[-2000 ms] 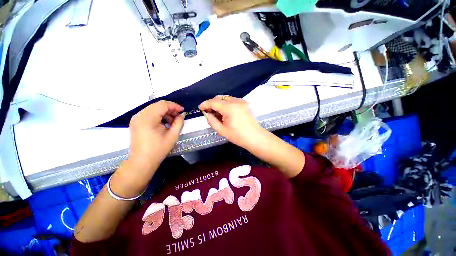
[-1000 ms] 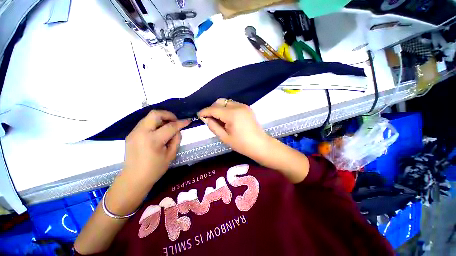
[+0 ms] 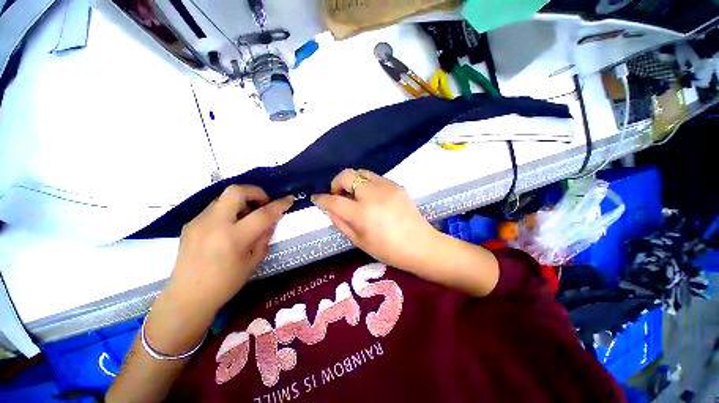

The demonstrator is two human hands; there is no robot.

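A long dark navy band [image 3: 355, 145] lies slightly curved along the table's front, its left end tapering to a point. A pale strip [image 3: 504, 129] shows along its right part. A tiny dark label with white lettering [image 3: 299, 196] lies on the band between my hands. My left hand [image 3: 229, 232] pinches the band's front edge just left of the label, thumb and forefinger together. My right hand [image 3: 370, 206] has its fingertips on the band just right of the label. What lies under the fingertips is hidden.
The sewing machine's grey ribbed knob [image 3: 273, 88] stands behind the band. Snips with orange handles [image 3: 404, 72] and green-handled scissors [image 3: 473, 80] lie behind its right part. A brown cardboard piece [image 3: 378, 14] and mint-green block [image 3: 501, 11] are at the back. Blue crates [image 3: 631, 208] stand below the table.
The label now shows more fully between the fingertips, which are slightly farther apart. The band's left end and both hands sit lower in the picture; the machine parts have also shifted in view.
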